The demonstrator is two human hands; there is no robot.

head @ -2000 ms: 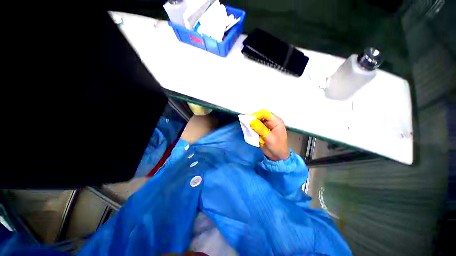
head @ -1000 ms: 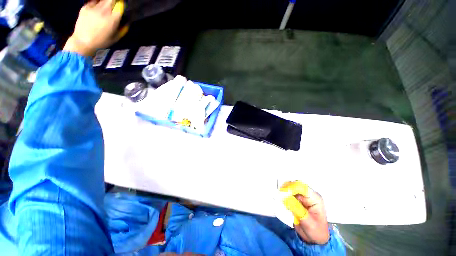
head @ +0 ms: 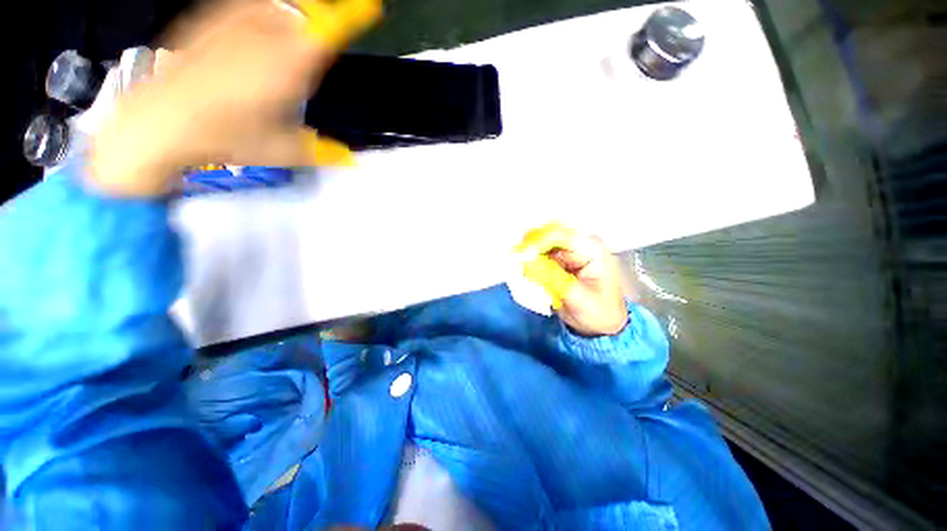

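My left hand [head: 223, 99] is blurred at the upper left. Its yellow-covered fingers are spread apart at the left end of the black phone screens [head: 415, 101], which lie flat on the white bench. I cannot tell if it touches them; no held thing shows in it. My right hand [head: 587, 285], with yellow finger cots, is at the bench's front edge, pinching a small white wipe [head: 530, 297].
The white bench [head: 415, 223] runs across the view. A bottle with a dark round cap [head: 668, 44] stands toward its right end. The blue bin [head: 237, 178] is mostly hidden behind my left hand. Jars [head: 73, 78] are at the far left. A neighbour's blue sleeve shows below the bench.
My left hand has come back from the far upper left to the black screens, without the dark object seen near it before. My right hand still pinches the wipe. The camera view has shifted.
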